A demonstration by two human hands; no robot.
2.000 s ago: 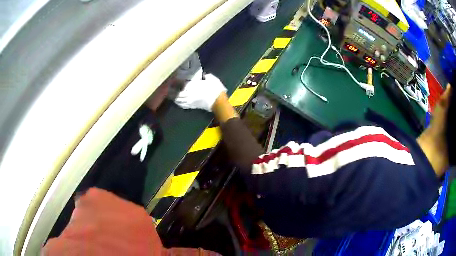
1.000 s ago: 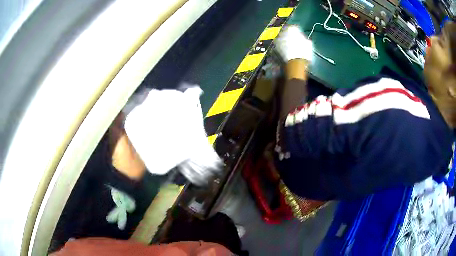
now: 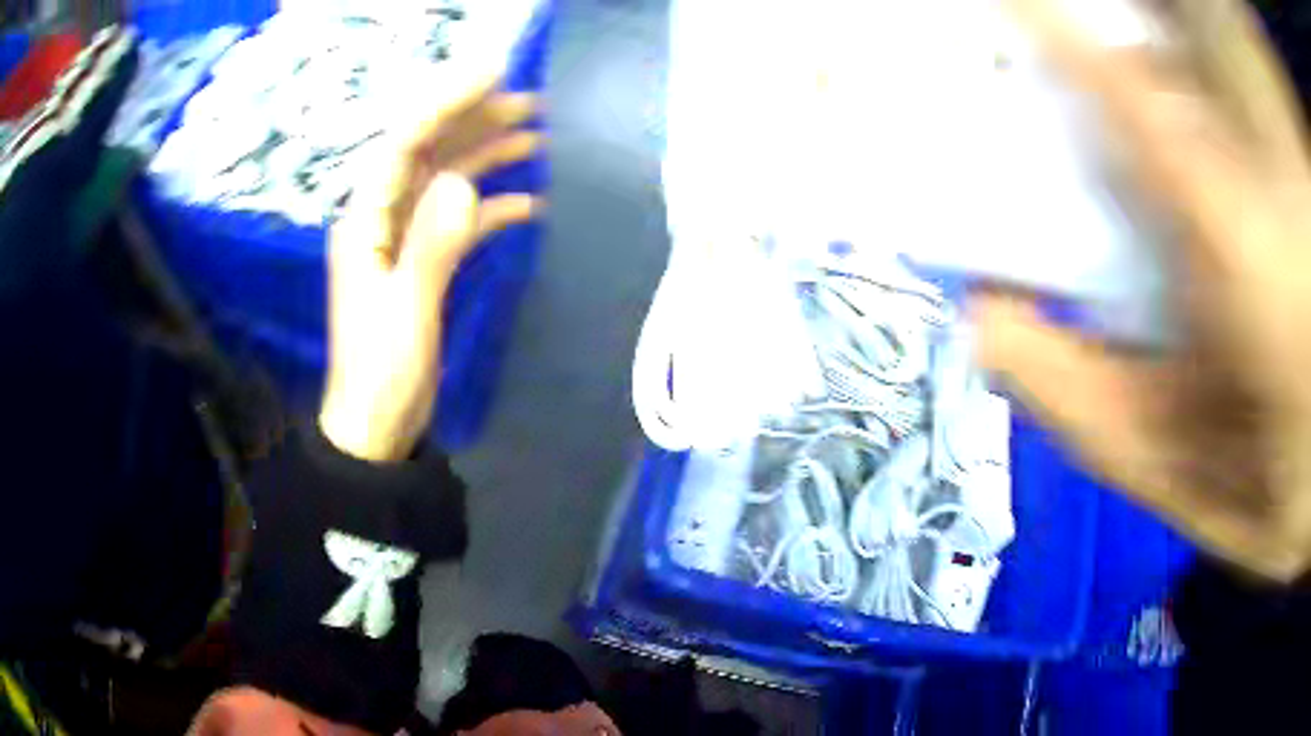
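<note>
My right hand (image 3: 1150, 288), large and blurred at the right, holds a white power strip (image 3: 891, 130) close to the camera. The strip is overexposed, so its outlets do not show. A bundled white cord (image 3: 719, 345) hangs at its lower left. Below is a blue crate (image 3: 848, 626) with white power strips (image 3: 960, 582) and coiled cords (image 3: 820, 532) in it. My left hand (image 3: 410, 245) is bare, empty and open, with its fingers apart, in front of another blue crate at the upper left.
The left blue crate (image 3: 259, 259) is heaped with white strips and cords (image 3: 302, 108). Grey floor (image 3: 539, 475) shows between the crates. A person's dark striped sleeve (image 3: 65, 108) is at the left edge, with a red thing (image 3: 40, 72) behind it.
The view has swung from the conveyor and test bench to the blue crates. The white thing at my left arm one second ago is gone from there. My right hand now shows, holding a strip.
</note>
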